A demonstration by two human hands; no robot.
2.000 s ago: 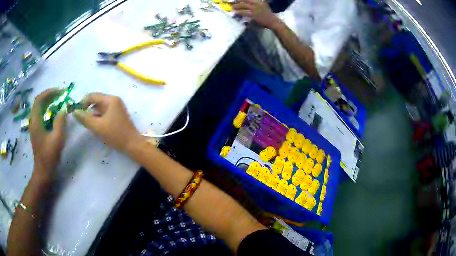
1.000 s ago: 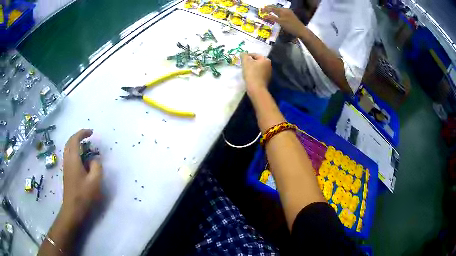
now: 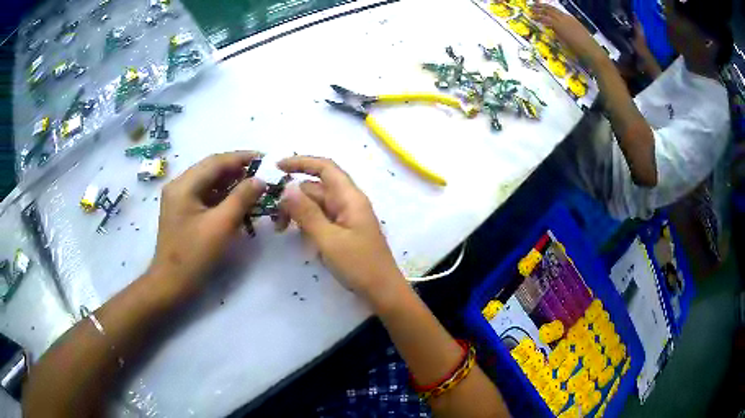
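Note:
A dark green circuit board assembly point(image 3: 268, 201) is held between both hands over the white table point(image 3: 204, 326). My left hand point(image 3: 200, 216) grips its left side. My right hand point(image 3: 339, 220) has thumb and fingertips on its right side. Fingers hide much of the board. Diagonal cutters point(image 3: 396, 126) with yellow handles lie spread on the table beyond my hands, dark jaws pointing left. A pile of green boards point(image 3: 490, 88) lies to the right of the cutters. A white cable point(image 3: 441, 271) loops over the table's near edge.
Clear plastic packing point(image 3: 98, 61) with boards lies at the left, loose boards point(image 3: 104, 208) beside it. A blue bin point(image 3: 482, 314) with yellow parts stands at the lower right. Another person point(image 3: 670, 139) reaches toward yellow parts point(image 3: 543, 45) at the table's far right. Dark specks dot the table.
My right hand has come back from the board pile to meet my left hand at the held board. The view has shifted, showing more of the plastic packing and the other person.

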